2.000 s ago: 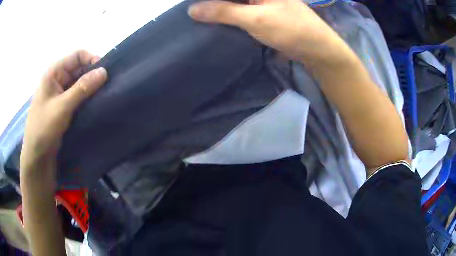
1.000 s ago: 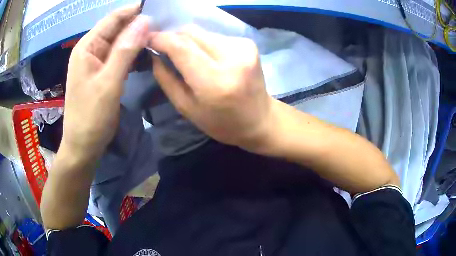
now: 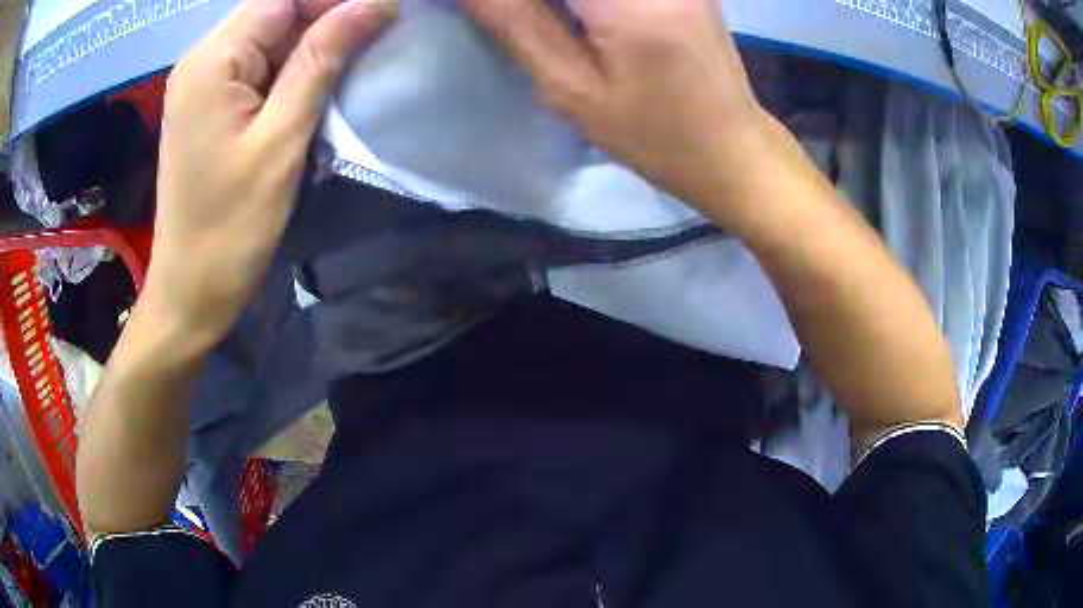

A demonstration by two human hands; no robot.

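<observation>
A light grey fabric piece (image 3: 463, 119) with an overlocked edge hangs between my hands at the table's front edge. My left hand (image 3: 267, 95) pinches its upper left part between thumb and fingers. My right hand (image 3: 618, 83) lies over its upper right part, with the fingertips cut off by the top edge of the picture. Dark grey garment cloth (image 3: 404, 279) lies below it across my lap, with another pale piece (image 3: 683, 297) at its right.
The sewing table (image 3: 819, 48) has a ruler band along its front. Yellow-handled snips (image 3: 1055, 71) lie at the upper right. A red basket (image 3: 42, 356) stands left, a blue crate (image 3: 1009, 356) right. Grey cloth (image 3: 938, 226) hangs on the right.
Since one second ago my right hand has moved up and right, away from my left thumb. More of the light grey piece and its stitched edge show. The earlier wide dark panel is off the tabletop.
</observation>
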